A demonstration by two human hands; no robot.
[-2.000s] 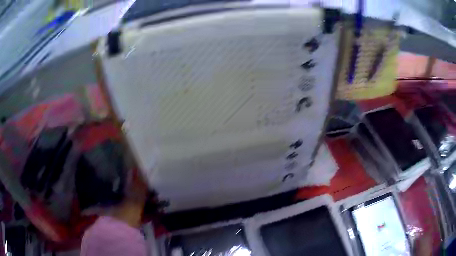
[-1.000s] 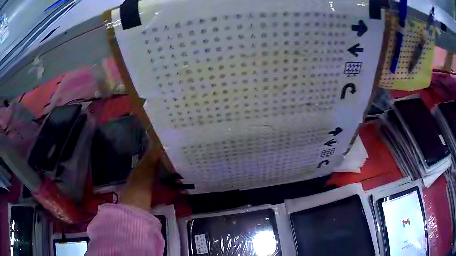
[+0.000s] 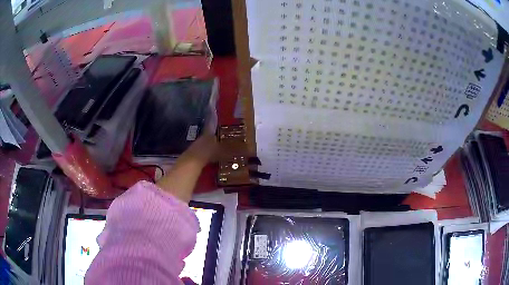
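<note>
My left hand, in a pink sleeve, reaches up from the lower left. It is blurred and lies at the right edge of a dark tablet with a small white label. Its fingers are unclear, so I cannot tell if they grip the tablet. Below, a lit tablet with a white screen is partly hidden by my sleeve. To its right lie a film-covered dark tablet with a label, a plain dark tablet and another lit one. My right hand is not in view.
A large upright test chart stands at the upper right, with a small brown object at its lower left edge. A grey post with red wrapping stands left. Stacked tablets lie behind it; another stack is at right.
The view has swung left, so the chart now sits further right and more of the left bench shows. My left hand still reaches beside the labelled dark tablet.
</note>
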